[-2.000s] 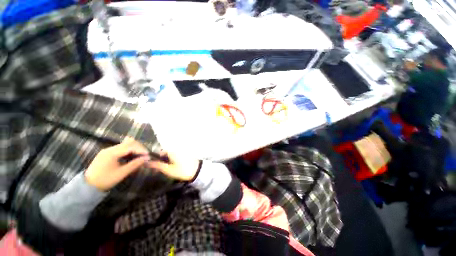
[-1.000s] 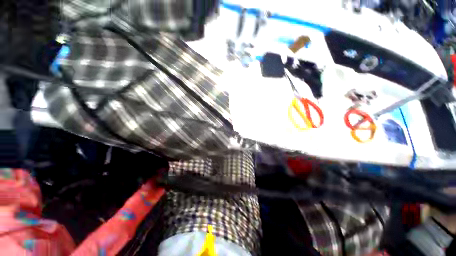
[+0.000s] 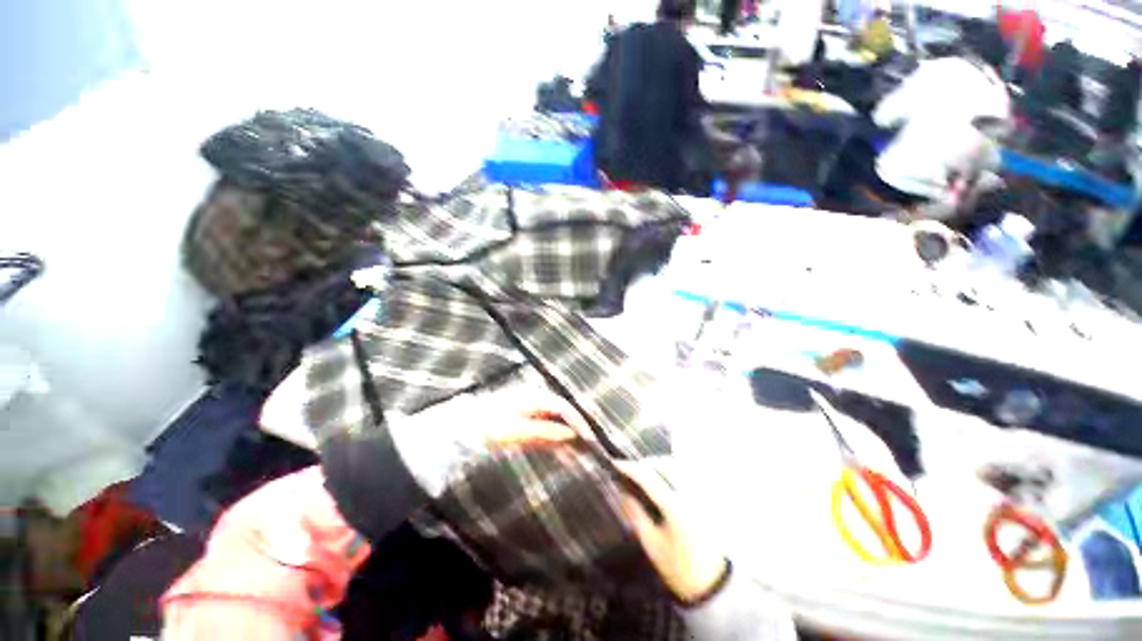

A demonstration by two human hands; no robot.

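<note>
Plaid garment panels, black, grey and cream with dark seams, lie across the left of the white sewing table, and their near part hangs towards my lap. My left hand is on the panel, partly hidden by a fold, and appears to grip it. My right hand holds the panel's right edge, its fingers partly behind the cloth. A dark strip runs along the panel near both hands. The picture is blurred. The sewing machine's needle area is right of the cloth, with no cloth visibly under it.
Scissors with yellow and red handles and a second pair lie right of my right hand. Dark flat pieces lie behind them. A dark cloth heap is at left. People are at the back.
The view has swung left and up. Both hands, off the large panel one second ago, are now on it. The near part of the panel is lifted and folded.
</note>
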